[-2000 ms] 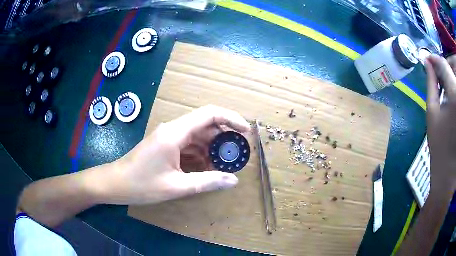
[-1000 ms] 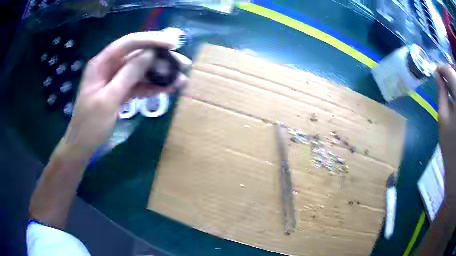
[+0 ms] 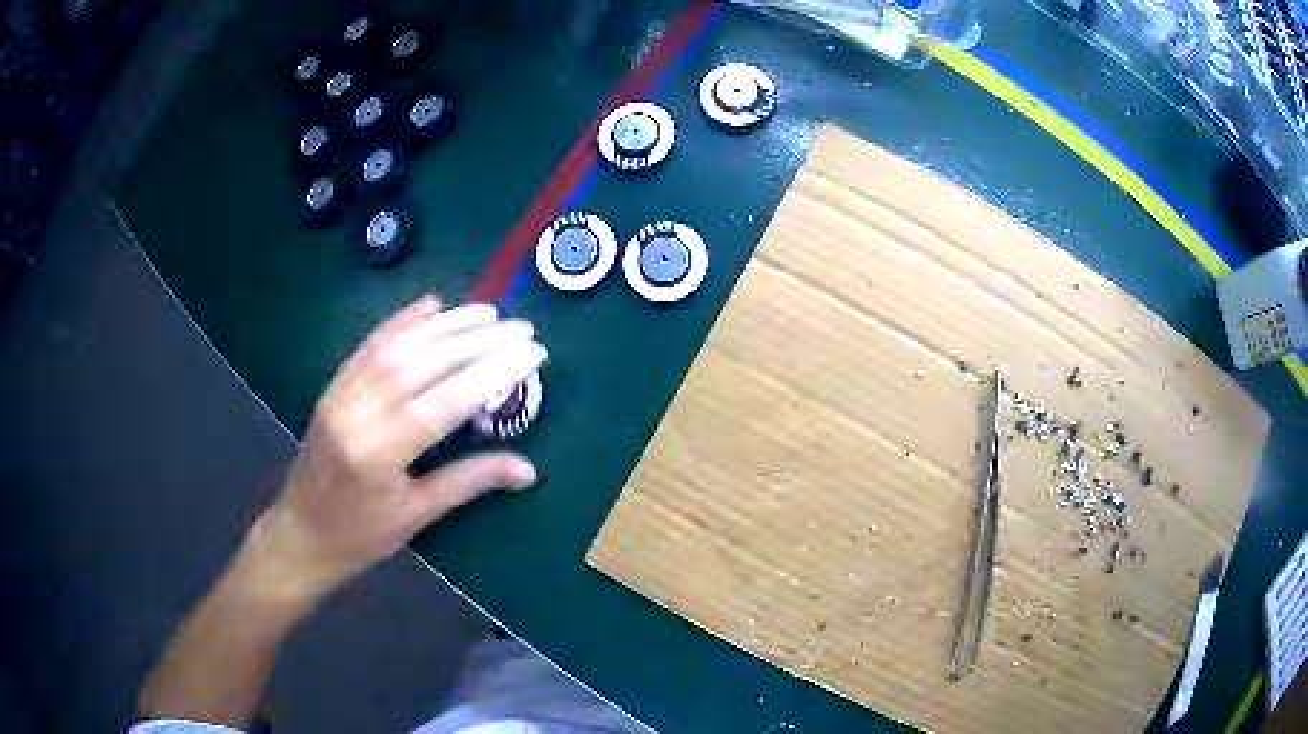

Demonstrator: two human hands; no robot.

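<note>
My left hand [image 3: 380, 430] is low over the green mat at the left, its thumb apart from its fingers. The fingers partly cover a white-ringed driver [image 3: 512, 412]; a gap shows between it and the thumb, and contact with the fingers is unclear. Four more white-ringed drivers, one of them nearest the hand [image 3: 575, 251], lie left of the cardboard sheet [image 3: 775, 430]. Tweezers [image 3: 981, 531] lie on the cardboard beside a scatter of small scraps [image 3: 1086, 480]. My right hand is out of the picture.
Several loose black drivers [image 3: 377, 165] lie at the upper left. A white bottle [image 3: 1267, 318] is cut off at the right edge. A craft knife [image 3: 1196, 645] lies at the cardboard's right edge, near a slotted white panel [image 3: 1291, 617]. Clear plastic trays [image 3: 1176, 65] are at the upper right.
The view has shifted left. My left hand has moved off the cardboard, past the white-ringed drivers, to the mat's near-left side. The black driver face no longer shows in it. My right hand has left view.
</note>
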